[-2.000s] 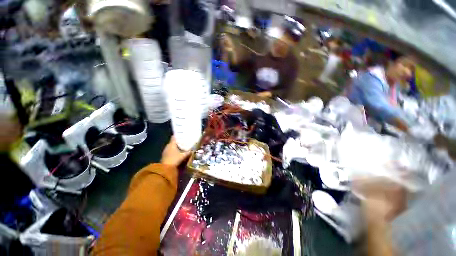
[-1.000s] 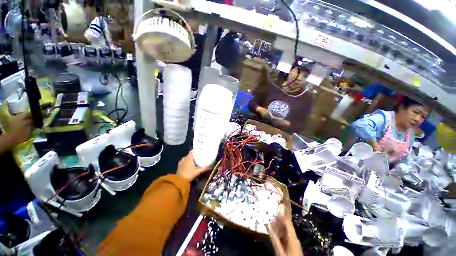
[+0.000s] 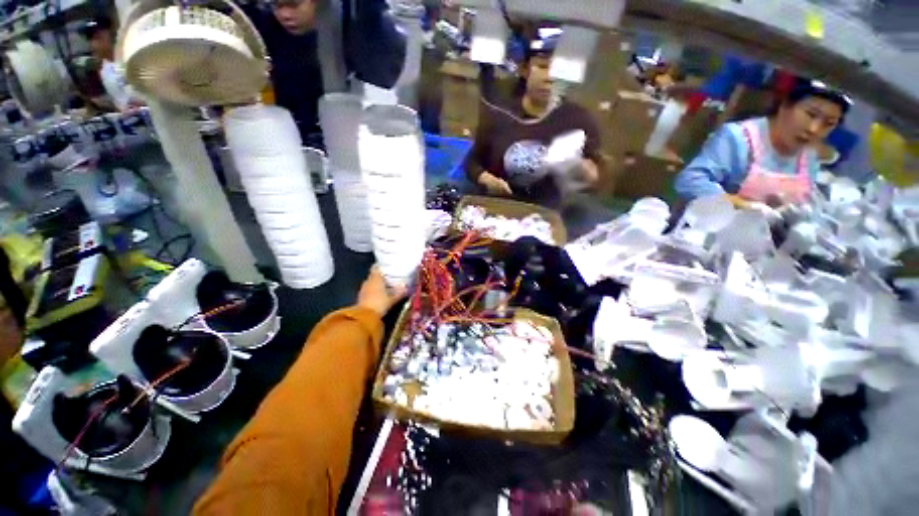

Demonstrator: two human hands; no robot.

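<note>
My left hand (image 3: 380, 293), bare in an orange sleeve, is at the foot of a tall upright stack of white round housings (image 3: 393, 191). It holds the lowest part, with the fingers partly hidden by the stack. My right hand is not in view. The parts carton (image 3: 484, 428), full of small white and silver fittings (image 3: 484, 378), sits in front. Red-orange lead wires (image 3: 438, 287) lie tangled across its back edge.
More housing stacks (image 3: 282, 202) and a fan (image 3: 191, 55) stand behind. Part-built units (image 3: 186, 368) are in a row at left. White frames (image 3: 746, 373) heap at right. Two people face the bench (image 3: 539, 121) (image 3: 761, 156).
My right hand, over the carton's front right corner a second ago, is out of view. My left hand remains at the stack's foot. The camera view has shifted.
</note>
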